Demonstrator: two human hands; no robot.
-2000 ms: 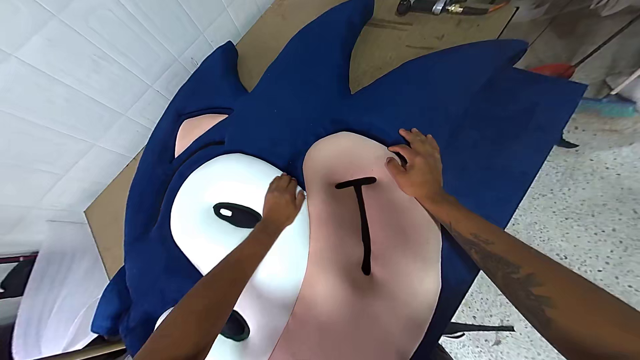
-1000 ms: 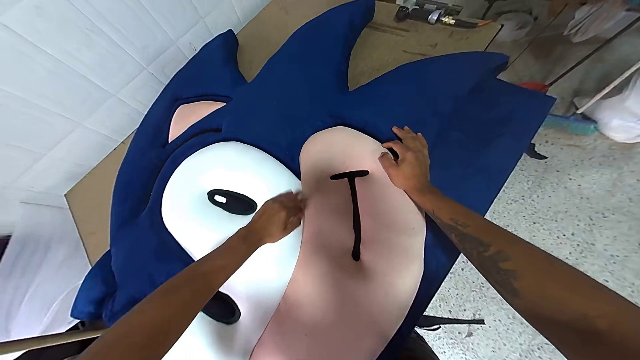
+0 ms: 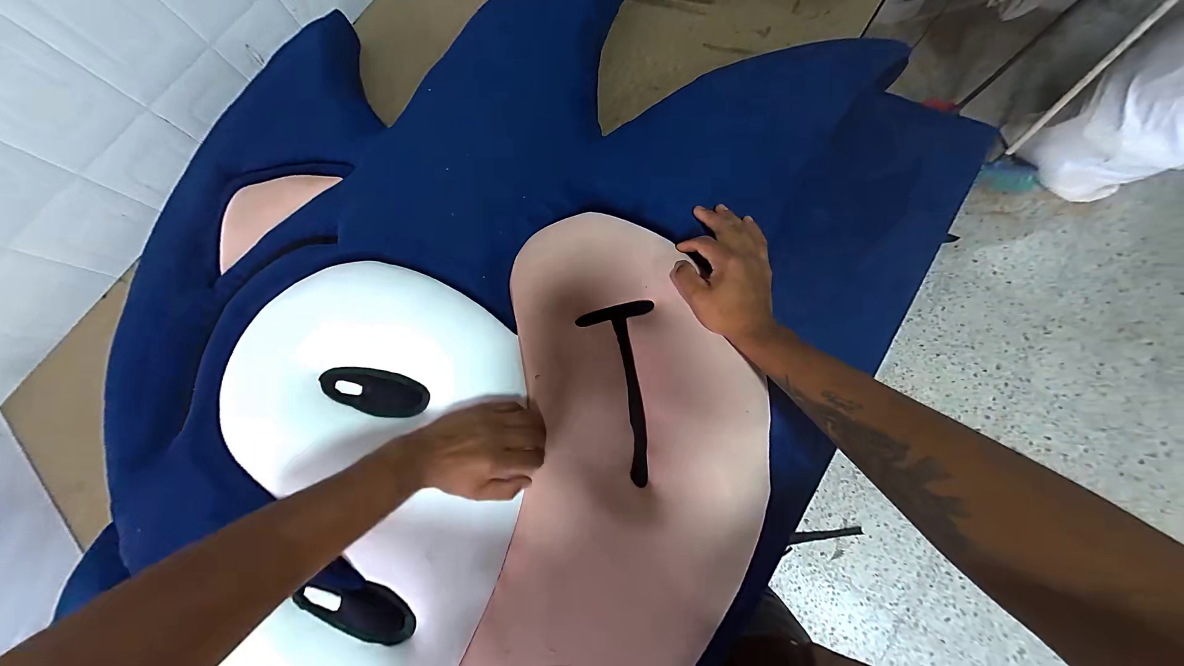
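Note:
A large padded cartoon hedgehog head in blue fabric (image 3: 481, 176) lies before me. It has a white eye piece (image 3: 305, 342) with black oval pupils, and a pink muzzle piece (image 3: 592, 555) bearing a black T-shaped line (image 3: 629, 388). My left hand (image 3: 486, 449) has its fingers curled down on the seam between the white piece and the muzzle; whether it pinches anything is hidden. My right hand (image 3: 731, 273) rests at the muzzle's upper right edge, thumb and forefinger curved around a dark spot, other fingers spread on the blue fabric.
A brown board (image 3: 703, 55) lies under the head. White tiled wall (image 3: 102, 120) rises at the left. On the right are speckled floor (image 3: 1064, 342), a white bag-like bundle (image 3: 1119, 129) and a thin pole (image 3: 1091, 74). A dark strip (image 3: 828, 534) sticks out below the right edge.
My left hand has moved down along the seam between the white piece and the muzzle. My right hand has stayed at the muzzle's upper right edge.

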